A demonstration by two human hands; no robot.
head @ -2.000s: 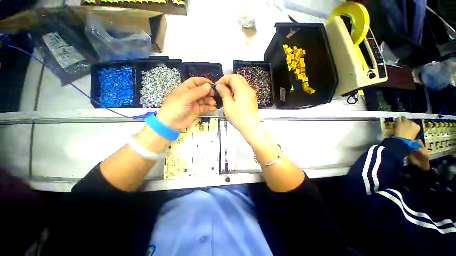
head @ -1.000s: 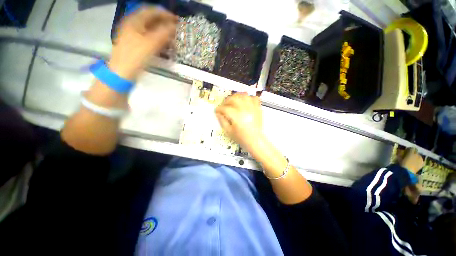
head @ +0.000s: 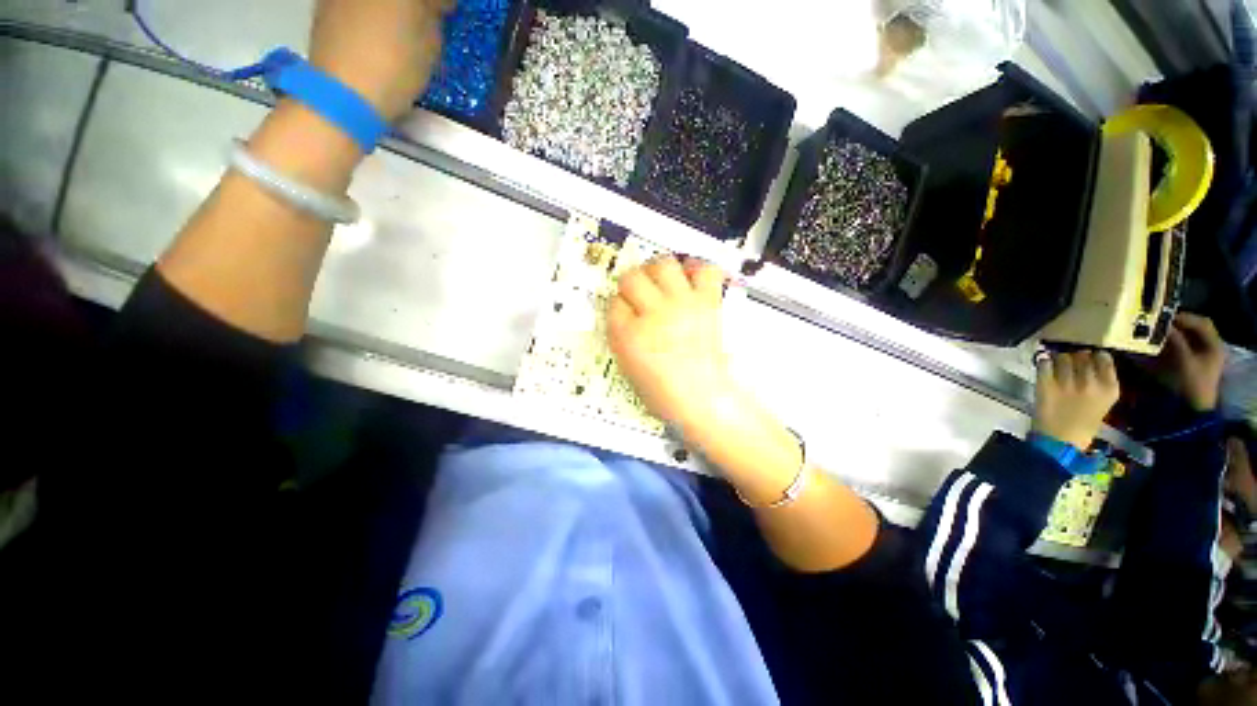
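A cream-yellow PCB panel (head: 558, 338) lies on the pale railed track in front of me. My right hand (head: 669, 331) is over the panel's right part, fingers bent down to its far edge; its fingertips and anything in them are hidden. My left hand (head: 375, 55) is at the top edge of the picture, partly cut off, at the bin of blue parts (head: 472, 58). I cannot tell if it holds anything. A blue strap and a pale bangle are on my left wrist.
Beyond the track stand bins of white parts (head: 582, 97), small black parts (head: 700, 145), grey-black leaded parts (head: 844, 210) and yellow components (head: 990, 207). A tape dispenser (head: 1110, 255) is at the right. Another person's hand (head: 1075, 397) is near a second board (head: 1079, 508).
Both hands were together over the bins, then parted: the left to the blue parts, the right down to the panel. The view has turned and the bins appear shifted right.
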